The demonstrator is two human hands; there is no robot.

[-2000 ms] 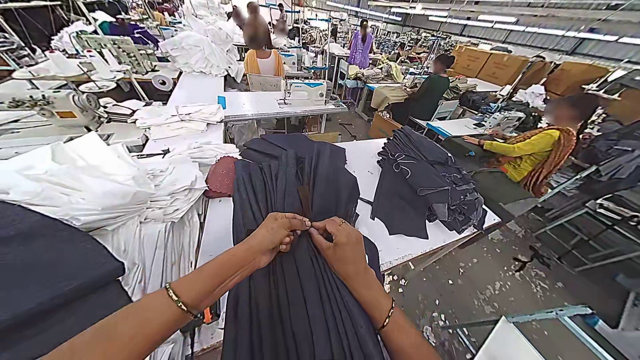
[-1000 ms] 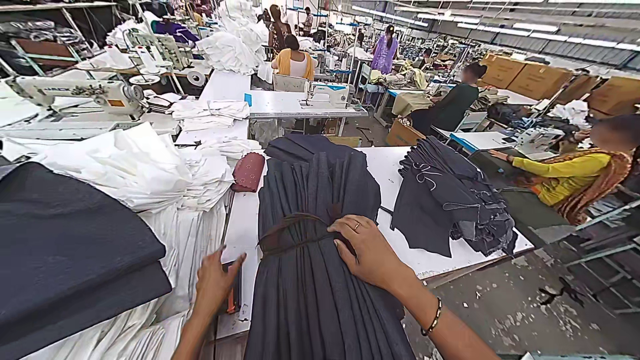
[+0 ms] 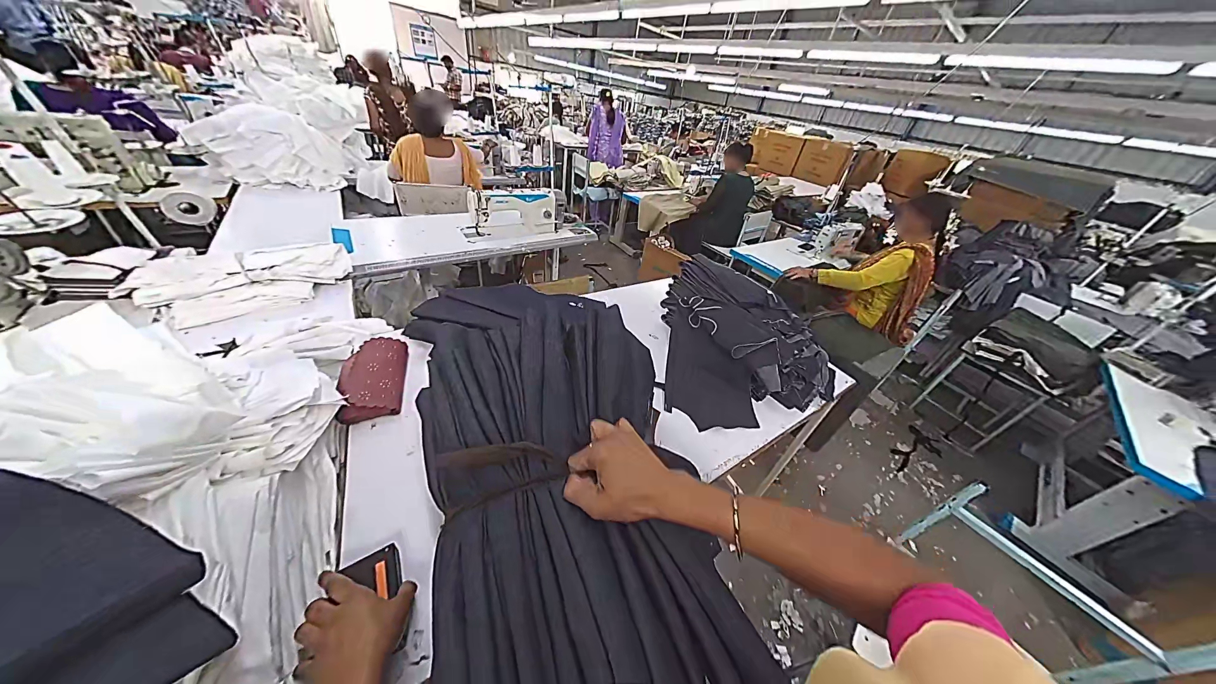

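A thick bundle of dark navy fabric pieces (image 3: 532,380) lies lengthwise on the white table. Around its middle runs a dark brown cloth strip (image 3: 494,456). My right hand (image 3: 617,472) is closed on the strip's end at the bundle's right side. Left of the bundle, my left hand (image 3: 351,627) grips a dark flat object with an orange patch (image 3: 383,578), partly hidden by the fingers; its kind I cannot tell. A maroon patterned pouch or folded cloth (image 3: 372,380) rests beside the bundle's upper left.
White fabric heaps (image 3: 123,408) and dark folded cloth (image 3: 85,579) lie at left. A second dark bundle (image 3: 741,342) sits on the table's right part. Ahead stands a sewing machine (image 3: 513,211); a person in yellow (image 3: 874,285) sits at right.
Both hands were together on the strip two seconds ago. My left hand has since moved away to the left and down, and now holds the dark object. My right hand remains at the strip.
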